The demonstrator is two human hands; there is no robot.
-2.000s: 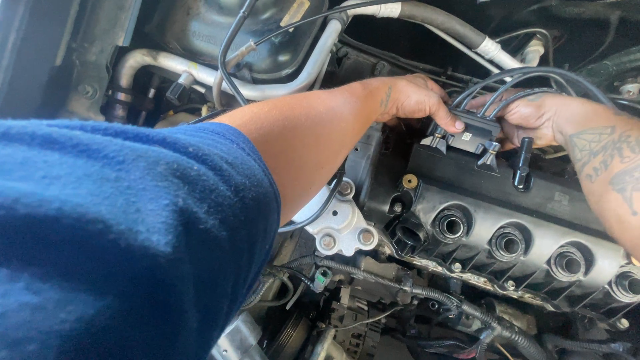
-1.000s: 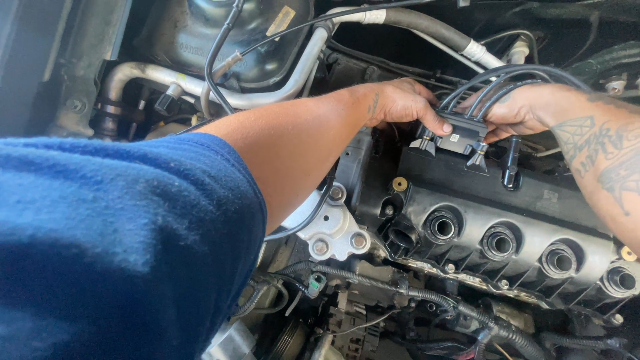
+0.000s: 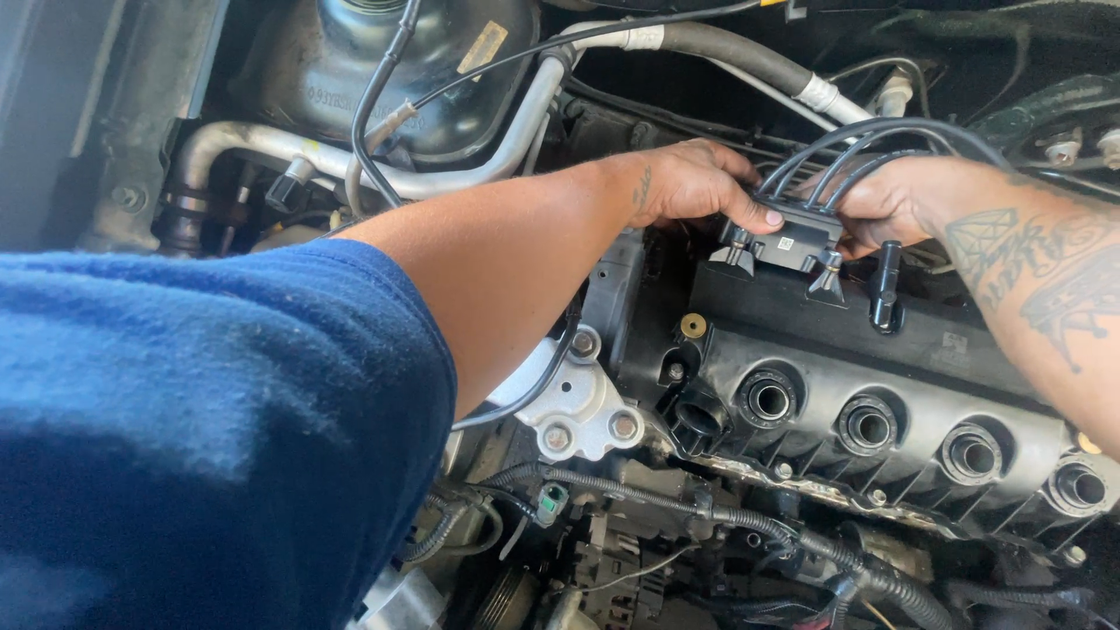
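Observation:
A black ignition coil pack (image 3: 792,236) with several curved black leads rising from its top is at the rear edge of the black engine valve cover (image 3: 884,319). My left hand (image 3: 700,188) grips its left end, thumb on the top edge, other fingers hidden behind. Behind the leads, my right hand (image 3: 884,201) is at the pack's right end, its fingertips mostly hidden. Two dark wing-shaped fasteners, a left one (image 3: 735,254) and a right one (image 3: 826,280), stand at the pack's front side. A black tube fitting (image 3: 886,284) rises from the cover to the right.
Several round spark plug wells (image 3: 772,398) line the cover's front. A silver engine mount bracket (image 3: 582,398) is left of it. Wiring in corrugated loom (image 3: 744,516) runs in front. A metal pipe (image 3: 420,181) and a strut tower (image 3: 411,79) are at the upper left.
The view has shifted slightly. Both hands stay at the coil pack.

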